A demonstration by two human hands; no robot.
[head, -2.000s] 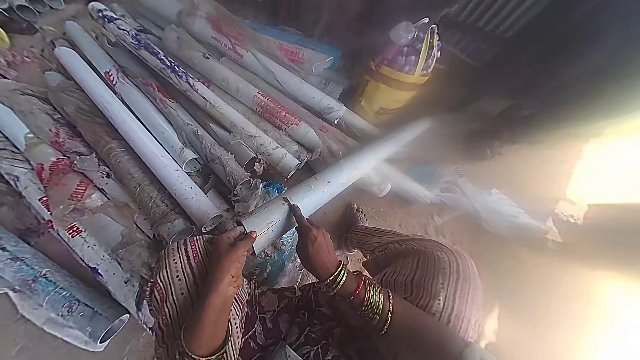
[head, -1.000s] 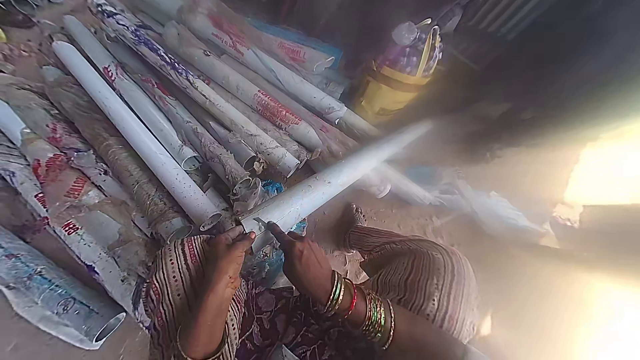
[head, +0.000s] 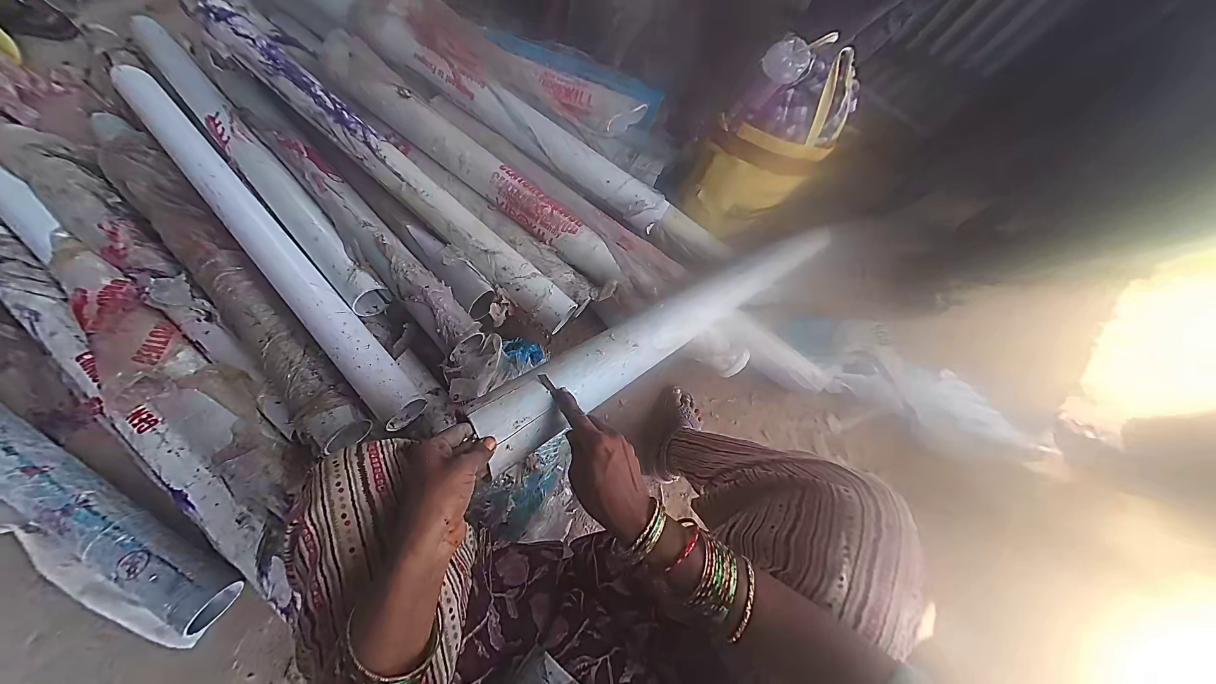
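A long white plastic pipe (head: 646, 342) lies slanted across my lap, its near end low and its far end up to the right. My left hand (head: 451, 480) grips the near end, thumb on the rim. My right hand (head: 603, 465) holds a small thin dark tool (head: 548, 384), possibly a blade, its tip against the pipe's surface with the index finger along it. A dark line runs along the pipe from the near end beneath that hand. Bangles ring both wrists.
Many pipes, some in torn printed plastic film (head: 123, 323), lie on the ground at the left and ahead. A bare white pipe (head: 266, 237) is among them. A yellow bag (head: 760, 171) with bottles stands beyond. Crumpled clear film (head: 950, 399) lies at the right. Striped cloth covers my bent legs.
My right hand moved down toward the pipe's near end, then back up along it. My left hand stays at the near end.
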